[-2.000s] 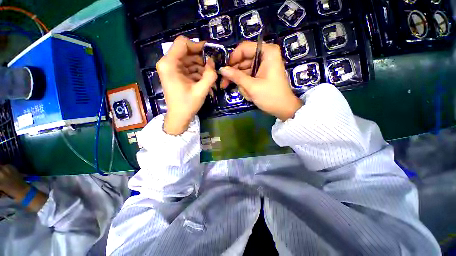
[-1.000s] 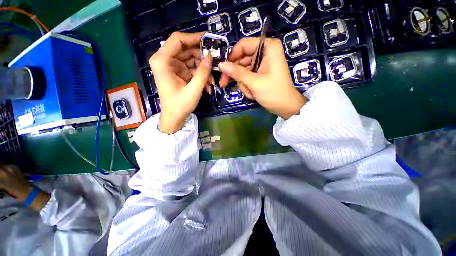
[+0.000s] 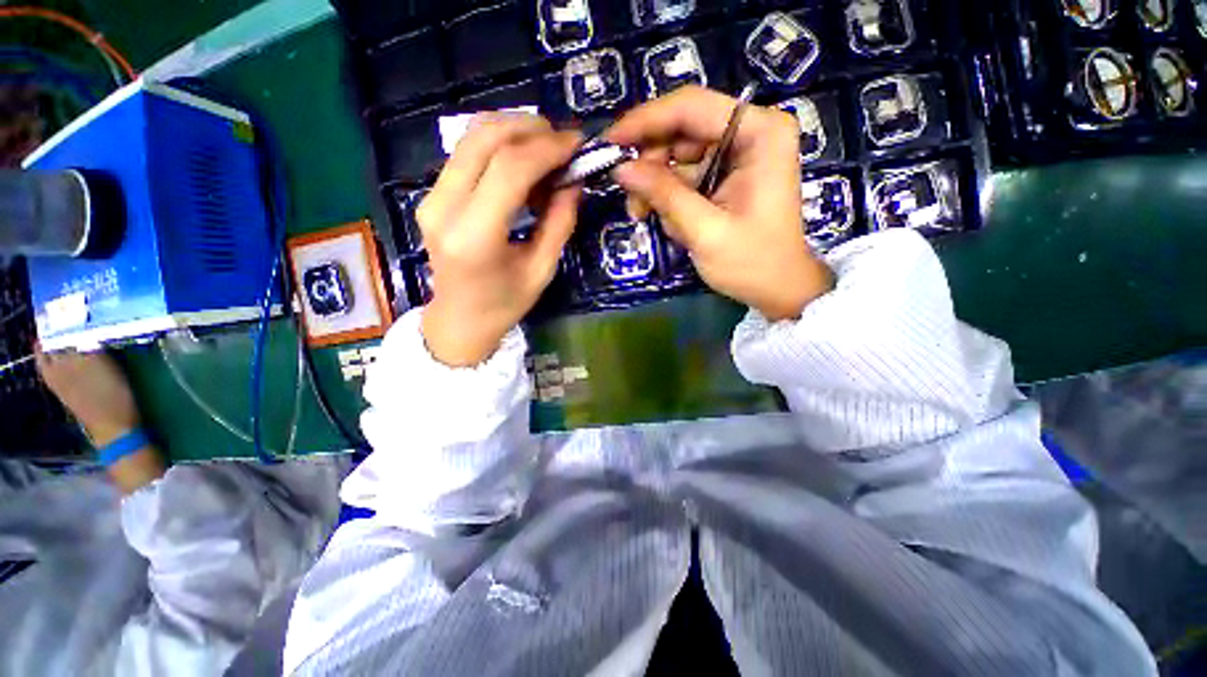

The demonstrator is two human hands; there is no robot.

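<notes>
A watch housing (image 3: 596, 164) is held tilted, nearly edge-on, between the fingertips of my two bare hands, above the black blister tray (image 3: 966, 185). My left hand (image 3: 496, 232) grips its left end. My right hand (image 3: 728, 199) touches its right end with thumb and forefinger and also keeps the dark tweezers (image 3: 727, 139), pointing up and away from the housing. The inside of the housing is mostly hidden by its tilt and my fingers. Other rounded-square housings sit in the tray pockets.
A blue box (image 3: 199, 212) with a grey cylinder (image 3: 46, 212) stands left. A fixture with orange-brown border (image 3: 375, 284) and cables lie beside it. Small pads (image 3: 556, 376) and a yellow-green liner (image 3: 662, 368) lie at the front. A second tray (image 3: 1059, 146) is right. Another person's hand (image 3: 93, 390) is lower left.
The housing has turned from face-up to nearly edge-on. My right hand has moved slightly right, its tweezers leaning further right. The other person's hand has moved up and right, beside the blue box.
</notes>
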